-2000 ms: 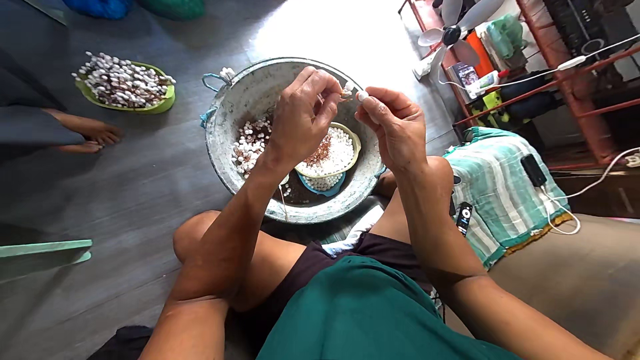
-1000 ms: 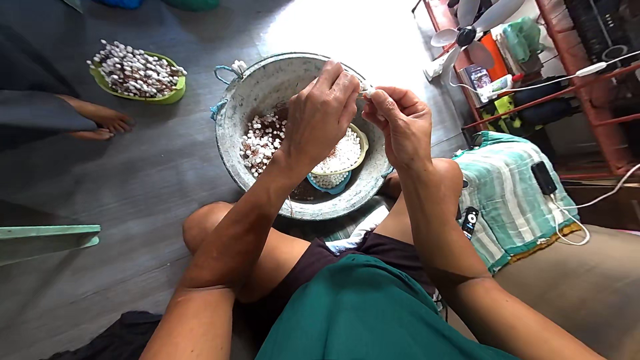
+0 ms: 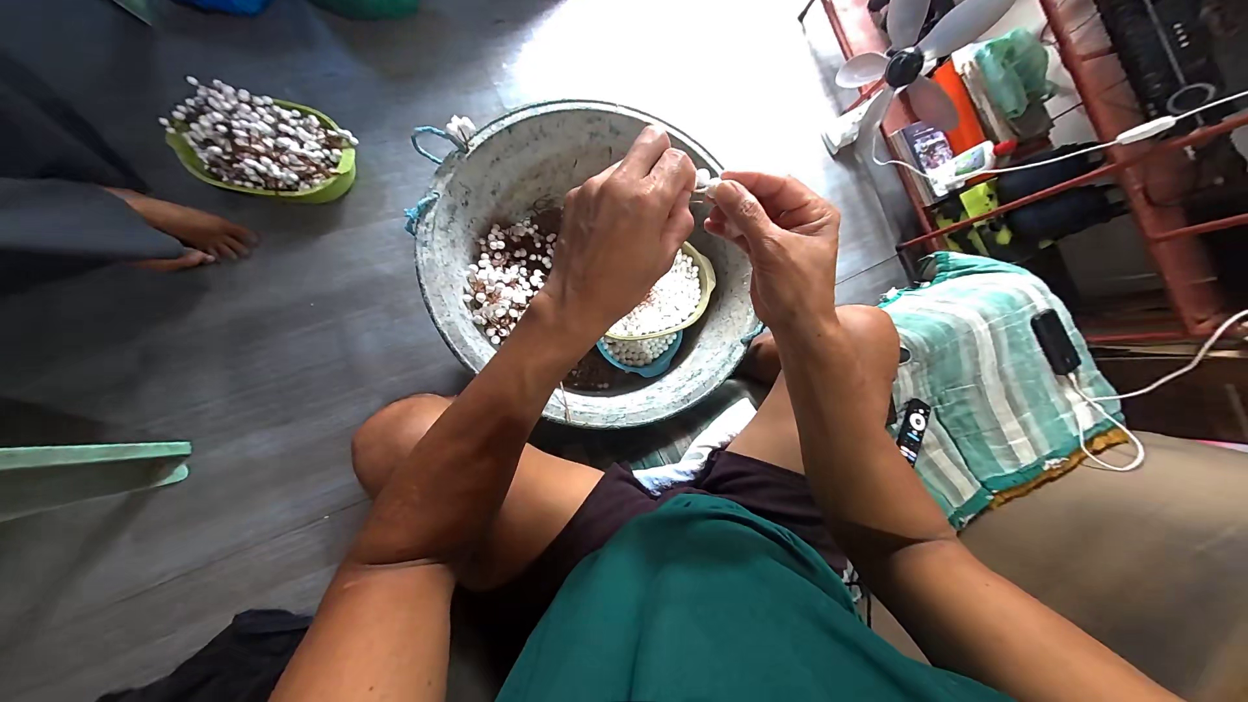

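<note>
My left hand [image 3: 624, 229] and my right hand [image 3: 780, 234] meet above a large round grey tub [image 3: 453, 302]. Small white rounded pieces [image 3: 706, 182] show between their fingertips; what they are cannot be told. My right fingers pinch one of them, while my left fingers are curled with their tips partly hidden. Loose white pieces on brown stems [image 3: 507, 278] lie at the left inside the tub. A yellow-green bowl [image 3: 706, 283] of white pieces sits at the right, partly behind my left hand, beside a blue container [image 3: 648, 366] holding more.
A green basin [image 3: 341, 180] heaped with stemmed white pieces stands at the upper left, near another person's foot [image 3: 200, 229]. A red metal rack [image 3: 1131, 185] and a fan [image 3: 905, 66] are at the upper right. A remote control [image 3: 913, 429] and a striped cloth [image 3: 994, 361] lie at the right.
Both hands stay together over the tub with small finger movements. The view has shifted slightly, and the basin at the left shows farther from the frame's edge.
</note>
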